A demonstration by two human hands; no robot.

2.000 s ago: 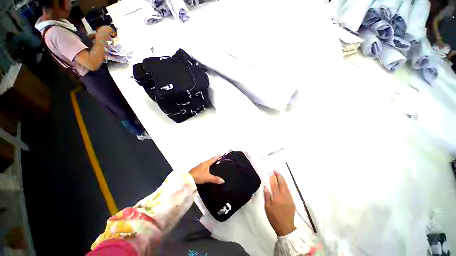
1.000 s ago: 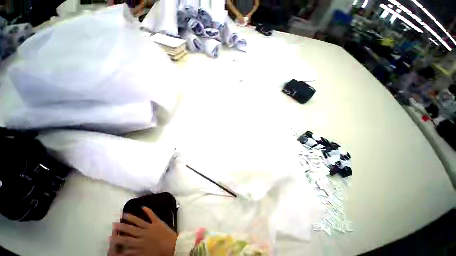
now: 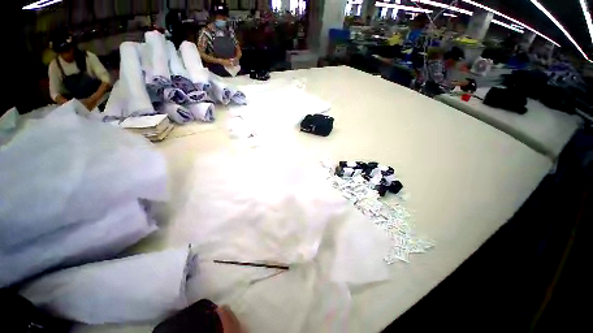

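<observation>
A small black bag (image 3: pixel 188 317) lies at the bottom edge, cut off by the frame. A small part of my right hand (image 3: pixel 227 321) shows against the bag's right side; its fingers cannot be made out. My left hand is out of the picture. A thin dark reddish-brown rod (image 3: pixel 251 265) lies on wrinkled white sheeting (image 3: pixel 260 227) beyond the bag. A dark part of the stacked bags (image 3: pixel 29 319) shows at the bottom left corner.
Folded white sheets (image 3: pixel 71 175) lie on the left. Rolled stuffing paper (image 3: pixel 185 101) stands and lies further back. Small white labels (image 3: pixel 387 224), black-and-white bundles (image 3: pixel 370 174) and a single black bag (image 3: pixel 317 125) are on the table (image 3: pixel 468 169). Two people are at its far side.
The view has swung right and up, showing more of the far table and the room. The bag and my right hand now show only partly at the bottom edge.
</observation>
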